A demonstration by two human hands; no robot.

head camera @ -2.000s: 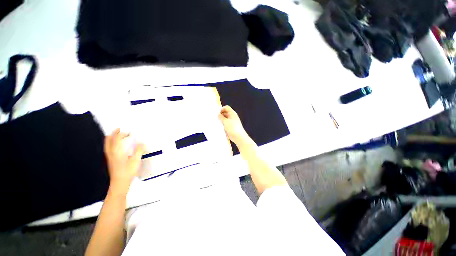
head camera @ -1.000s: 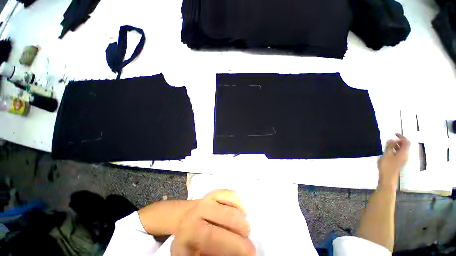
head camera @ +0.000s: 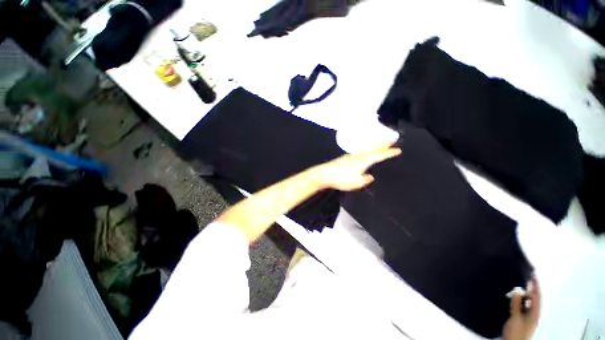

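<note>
The dark cut panel (head camera: pixel 424 212) lies slantwise on the white table, with faint pale lines near its left end. My left hand (head camera: pixel 355 170) reaches across, fingers extended and thumb apart, over the panel's left end, holding nothing visible. My right hand (head camera: pixel 523 315) is at the panel's lower right end, partly cut off by the picture's edge. A small whitish piece, likely tailor's chalk (head camera: pixel 515 293), shows at its fingertips. The finished pile of dark panels (head camera: pixel 265 136) lies to the left, partly behind my left forearm. The template cannot be made out.
The thick dark stack (head camera: pixel 491 113) lies behind the panel. A dark fabric strip (head camera: pixel 312 88) lies behind the left pile. A yellow-labelled bottle (head camera: pixel 167 74), a dark bottle (head camera: pixel 201 87) and a stone-like lump (head camera: pixel 203 29) stand near the table's left end. Cloth heaps lie on the floor at left.
The view has turned left. My left hand has moved from near my body to the marked panel's left end. My right hand has moved from beside the template to the panel's right end.
</note>
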